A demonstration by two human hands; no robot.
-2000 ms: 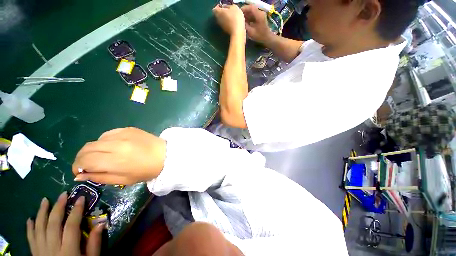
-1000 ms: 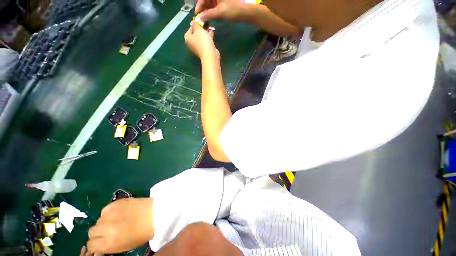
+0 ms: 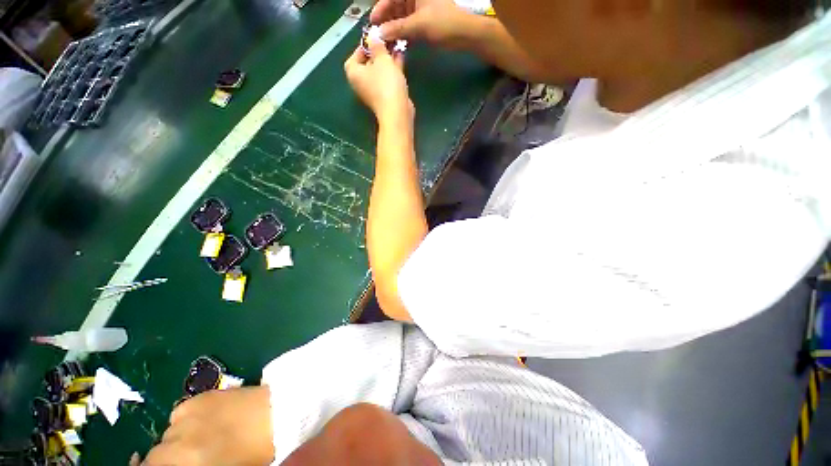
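My right hand (image 3: 214,428) is at the bottom left, back upward, its fingers cut off or hidden at the lower edge; whether it holds anything cannot be told. A black watch housing (image 3: 204,374) lies just beyond its knuckles, with a pale battery (image 3: 230,383) beside it, partly hidden by the hand. A small fingertip shows at the bottom edge left of the hand; whose it is cannot be told. My left hand is not clearly in view. A heap of housings with batteries (image 3: 75,414) lies at the far left, beside a white scrap (image 3: 111,395).
A translucent bottle (image 3: 102,339) and thin tweezers (image 3: 132,287) lie at left. Three housings (image 3: 265,231) with batteries lie mid-bench, another (image 3: 230,80) farther off. A black gridded tray (image 3: 89,77) is upper left. A neighbour's hands (image 3: 383,68) hold a small part; their white sleeve spans the right.
The view has swung, so the bench things sit lower than two seconds ago. My left hand has dropped out of clear view. My right hand is lower, with a housing exposed beyond it.
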